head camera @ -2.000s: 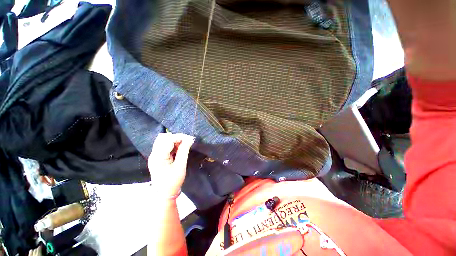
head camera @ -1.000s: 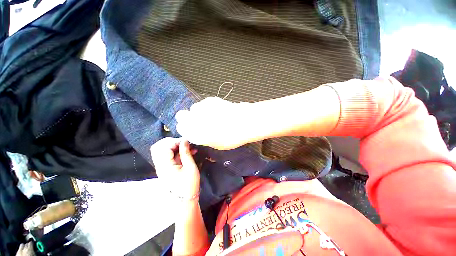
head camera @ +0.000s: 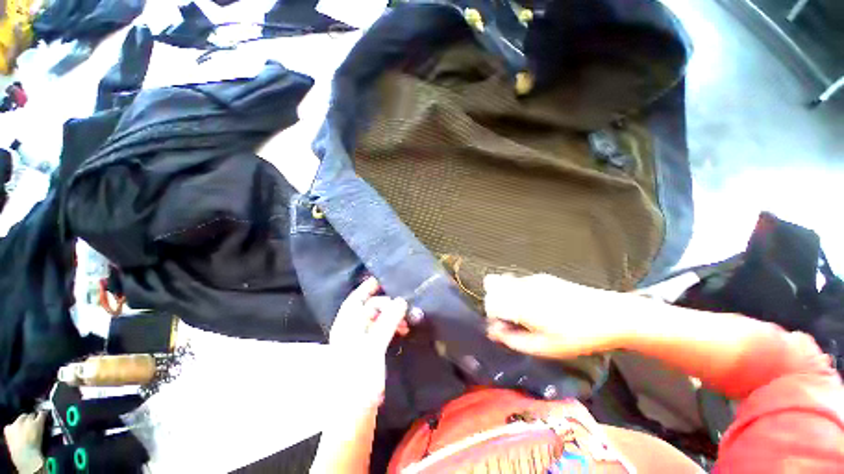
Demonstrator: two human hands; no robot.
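Note:
A blue-grey denim jacket [head camera: 370, 218] lies opened, showing its brown-olive lining [head camera: 500, 199]. My left hand [head camera: 366, 324] holds the denim front edge between thumb and fingers, beside a small pale button or stitch mark. My right hand [head camera: 532, 315] lies over the lower lining and facing, its fingers bent; a needle cannot be made out. A golden-tan thread [head camera: 458, 278] curls on the lining just left of my right hand. A brass-coloured button [head camera: 317, 211] shows on the upper left of the denim front.
Black garments [head camera: 204, 204] are heaped at left. A tan thread cone [head camera: 111, 370] and dark spools with green ring ends [head camera: 72, 415] are at lower left. Dark cloth [head camera: 768, 278] lies at right. Metal bars [head camera: 787, 46] show at upper right. Part of another person's hand [head camera: 26, 440] shows at lower left.
The view has shifted, showing more of the jacket's top with brass-coloured buttons. My right hand has moved away from my left hand, to the right. The thread, pulled long earlier, now lies curled.

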